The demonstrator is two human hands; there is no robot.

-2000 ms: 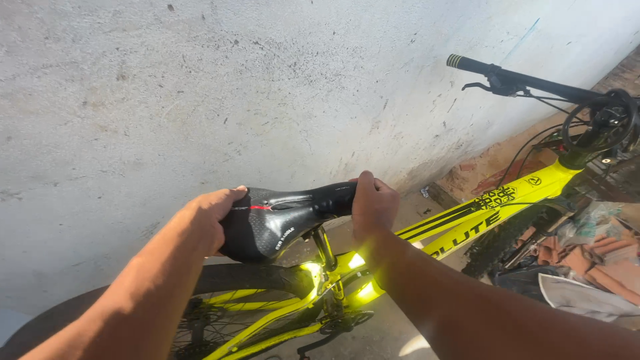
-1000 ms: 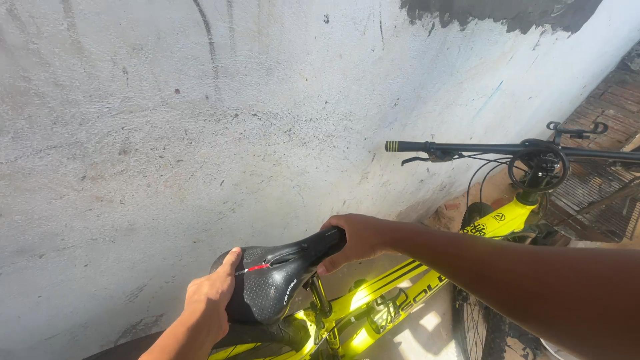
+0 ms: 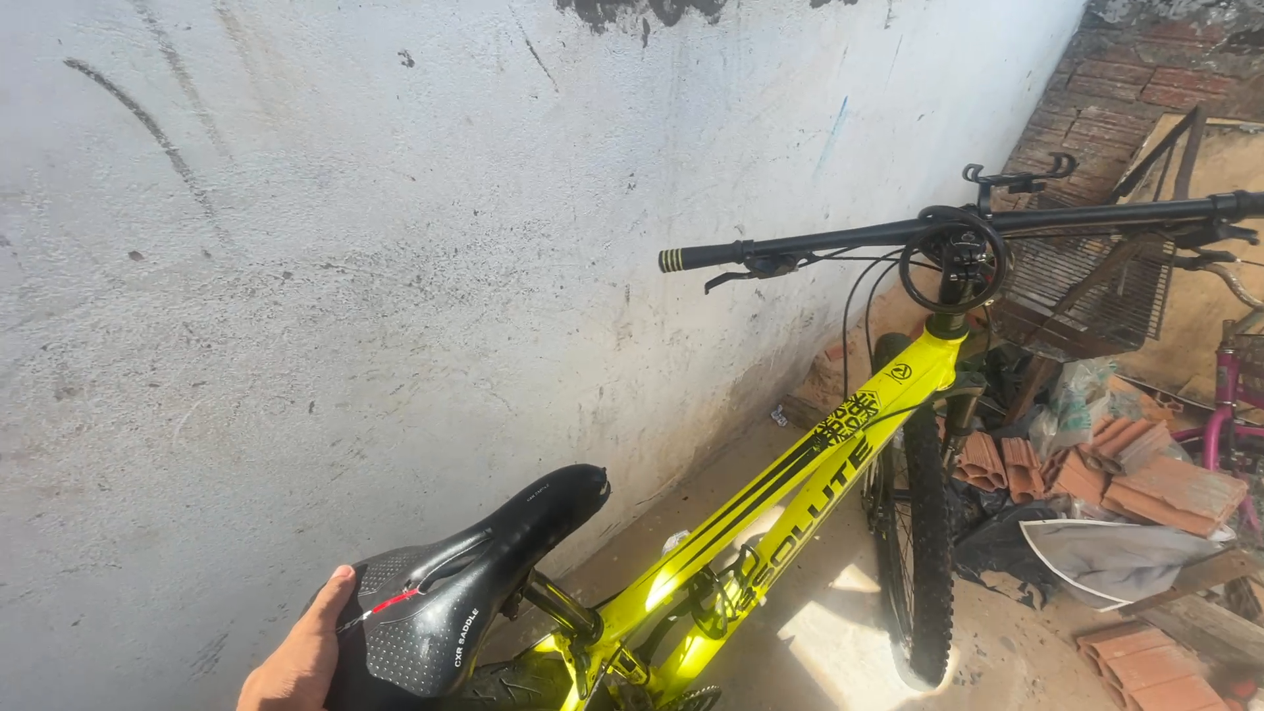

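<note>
My left hand (image 3: 301, 652) grips the rear left edge of a black bicycle saddle (image 3: 464, 583), its thumb on top and the other fingers hidden. A red line marks the saddle, and its nose points up and right. The saddle is on a short black seatpost (image 3: 561, 604) in a yellow bicycle frame (image 3: 780, 504). Beyond it are the black handlebar (image 3: 839, 237) with a coiled black cable lock (image 3: 913, 262) around the stem, and the front wheel (image 3: 928, 553). My right hand is out of view.
A whitewashed wall (image 3: 395, 247) runs along the bicycle's left side. Broken hollow bricks (image 3: 1165, 489), a grey cloth (image 3: 1116, 558) and plastic bags lie on the ground at the right. A wire basket (image 3: 1096, 286) and part of a pink bicycle (image 3: 1224, 415) are behind them.
My right hand, which held the saddle's nose in both earlier frames, has let go and left the view. My left hand remains on the saddle's rear. The view has shifted, showing more of the handlebar and bricks.
</note>
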